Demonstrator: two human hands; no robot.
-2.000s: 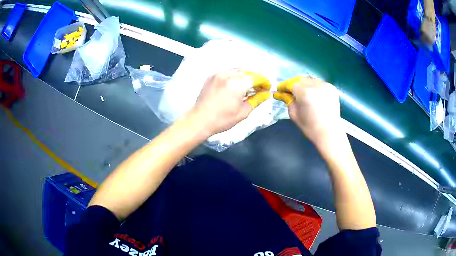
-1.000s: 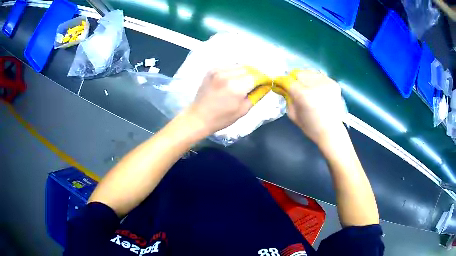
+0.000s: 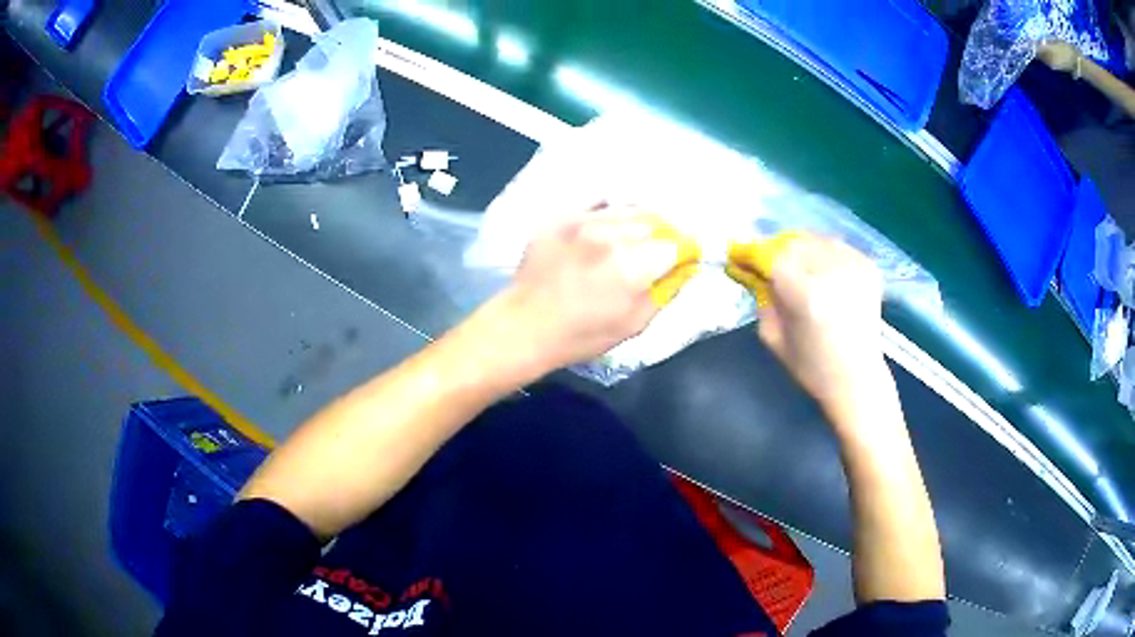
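Note:
A large clear poly bag (image 3: 517, 212) full of white parts lies on the dark bench and over the belt's edge. My left hand (image 3: 610, 276) and my right hand (image 3: 809, 289), with yellow finger cots, are over the bag, fingertips close together. The fingertips are pinched, with something small and pale between them, too washed out to make out. Several small white pieces (image 3: 436, 182) lie on the bench left of the bag.
A smaller poly bag (image 3: 311, 122), a tub of yellow finger cots (image 3: 238, 59) and a blue tray (image 3: 166, 60) are at upper left. Beyond the green belt (image 3: 697, 97) are blue trays (image 3: 1018, 193) and another person's hand (image 3: 1060, 56). A red stool (image 3: 756, 560) is below.
The view has shifted, so the bench items sit further right and lower. My fingertips have moved slightly apart. More of the small white pieces left of the bag show now.

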